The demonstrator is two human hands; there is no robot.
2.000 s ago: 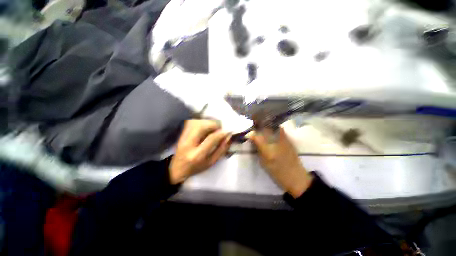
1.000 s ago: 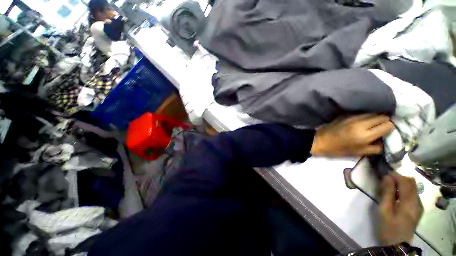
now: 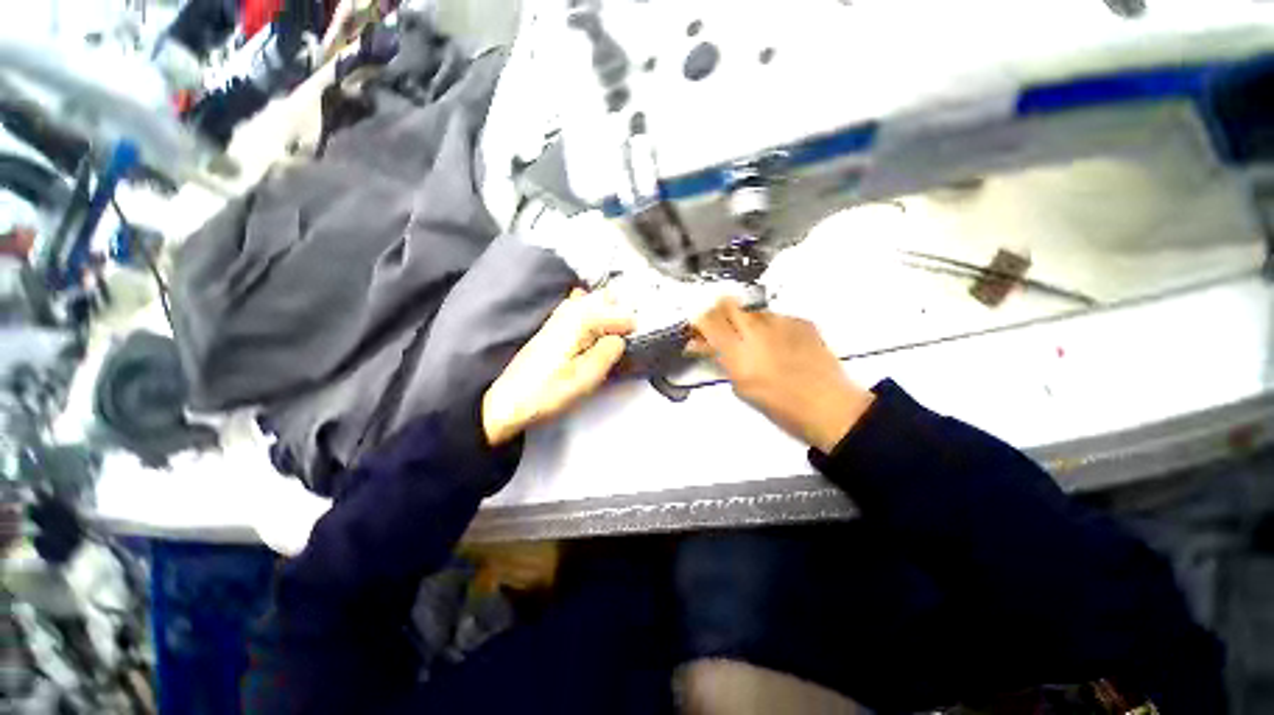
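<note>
Dark grey shell fabric lies heaped on the left of the machine table, with a white lining beside it near the needle. A narrow dark grey band runs between my hands. My left hand pinches the band's left end, just left of the needle area. My right hand has its fingertips on the band's right end, just in front of the presser foot area. The foot and needle tip are too blurred to tell apart.
The white sewing machine head with a blue stripe spans the back. Long thin tweezers lie on the bed by a brown patch. The table's grey trim runs along the front. Blurred cloth and equipment stand at the far left.
The view has swung back from the floor and blue basket at the left to the machine. My right hand has moved up close to my left hand, onto the band.
</note>
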